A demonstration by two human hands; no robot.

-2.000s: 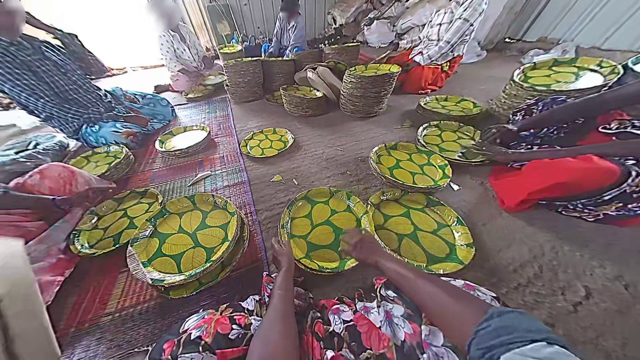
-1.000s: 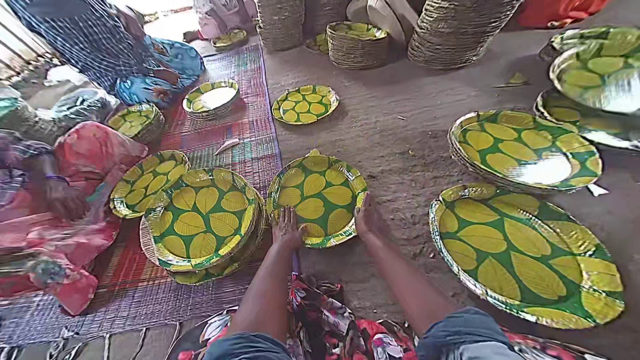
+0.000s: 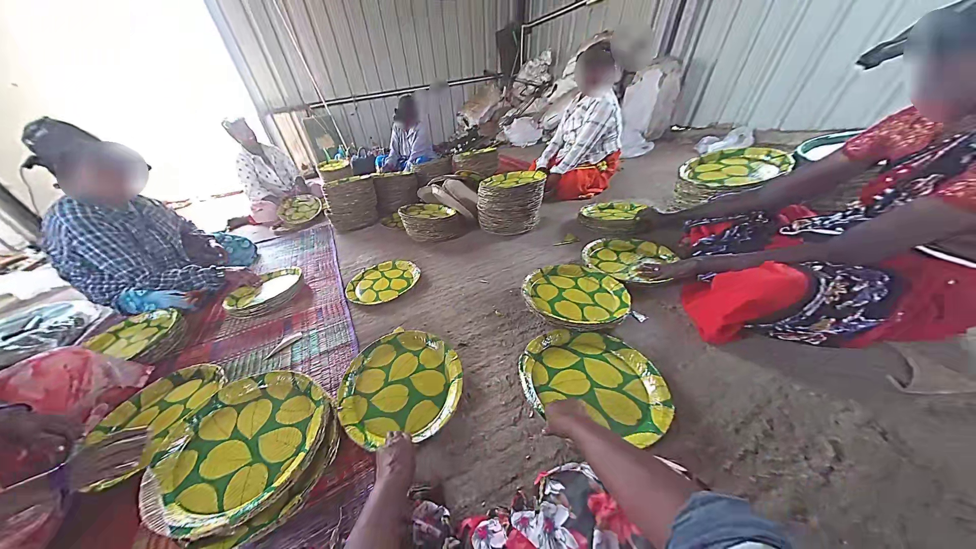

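Observation:
My left hand (image 3: 396,457) is at the near rim of a round plate with a yellow leaf pattern on green (image 3: 400,387); whether its fingers grip the rim is unclear. At the near left rim of another leaf-patterned plate (image 3: 598,387) is my right hand (image 3: 568,419), its fingers partly hidden. Beyond that plate lies a small stack of like plates (image 3: 577,296). A single plate (image 3: 383,282) rests on the floor farther off. To the left stands a thicker stack of plates (image 3: 244,450), overlapping a further plate (image 3: 164,412).
A co-worker on the right touches a plate (image 3: 627,259) and a small stack (image 3: 614,213). Other people sit at left and behind. Tall plate stacks (image 3: 511,206) stand at the back. A woven mat (image 3: 313,328) covers the floor at left, with another plate stack (image 3: 263,293) on it.
My right hand has moved from the rim of the plate between my hands to the plate at right. My left hand stays near the first plate. The view has tilted up.

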